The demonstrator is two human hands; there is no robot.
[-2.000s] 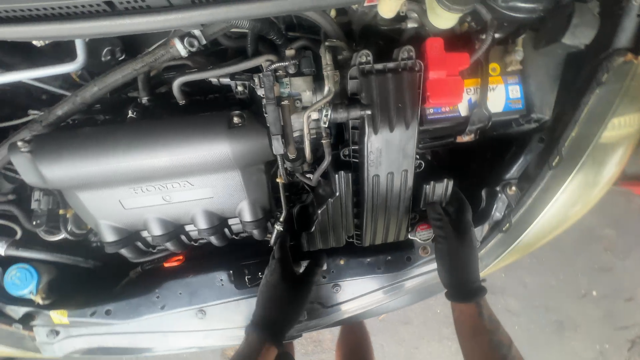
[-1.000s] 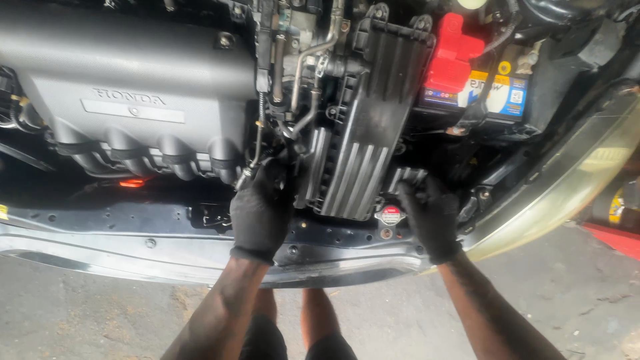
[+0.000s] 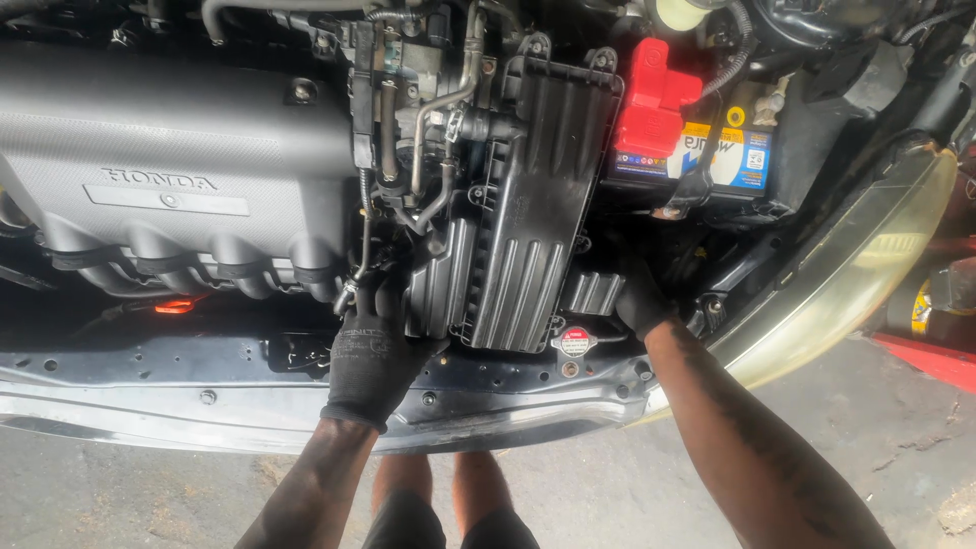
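Note:
A black ribbed plastic air filter housing (image 3: 541, 198) stands tilted between the engine and the battery. My left hand (image 3: 374, 351), in a black glove, lies at the left side of its lower ribbed part (image 3: 444, 282), fingers pointing into the bay and fingertips hidden beside a metal tube. On the other side my right hand (image 3: 642, 297), also gloved, reaches down into the dark gap right of a small ribbed section (image 3: 596, 293). Its fingers are lost in shadow, so its hold cannot be told. The radiator cap (image 3: 575, 342) sits just below that section.
A grey plastic Honda engine cover (image 3: 168, 152) fills the left. Up right are a battery (image 3: 724, 160) and its red terminal cover (image 3: 656, 103). The front crossmember (image 3: 229, 374) runs below the hands, and a headlight (image 3: 846, 282) curves along the right. An orange dipstick handle (image 3: 179, 305) shows left.
The right hand has moved from the small ribbed section's lower edge to its right side, deeper into the gap. The left hand remains beside the housing. The view has shifted.

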